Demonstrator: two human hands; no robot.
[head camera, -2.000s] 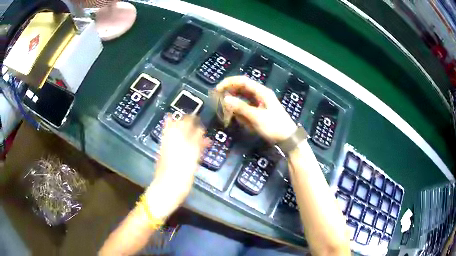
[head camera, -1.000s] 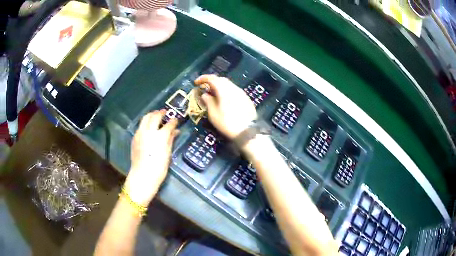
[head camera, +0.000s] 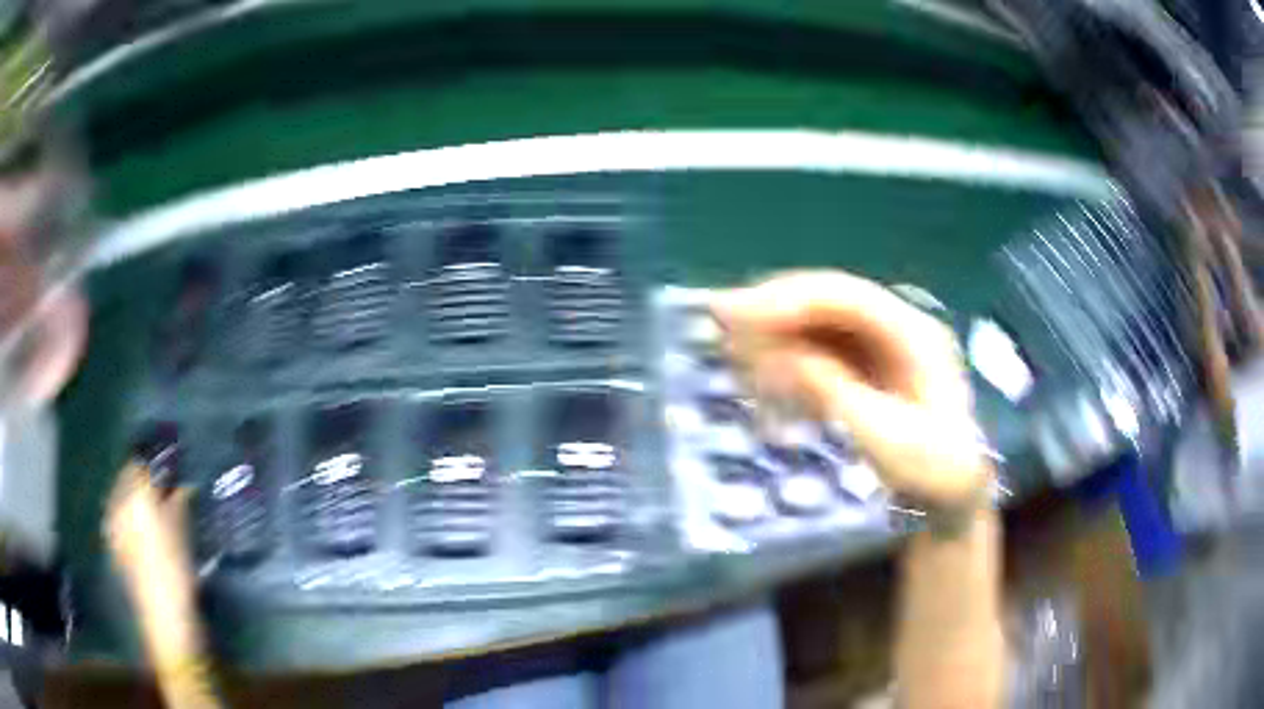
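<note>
The picture is motion-blurred. The clear phone tray (head camera: 532,371) holds black keypad phones in two rows, such as one at the front right (head camera: 585,478). My left hand (head camera: 150,533) is small at the far left, its fingertips at a dark phone (head camera: 160,450) at the front-left end; its grip is unclear. The white-edged lens tray (head camera: 714,533) with small square lenses stands against the phone tray's right side. My right hand (head camera: 859,374) is over it, fingertips near its back-left corner, hiding much of it; blur hides whether they hold a lens.
The green conveyor (head camera: 582,83) with a white edge strip (head camera: 610,150) runs behind the trays. A small white piece (head camera: 998,357) lies right of my right hand. A person's head (head camera: 49,333) shows at the left edge. Dark blurred shapes and something blue (head camera: 1148,513) are at the right.
The view has swung right. My right hand has left the left-end phone and moved to the lens tray. The yellow-edged frame no longer shows. My left hand remains at the left end.
</note>
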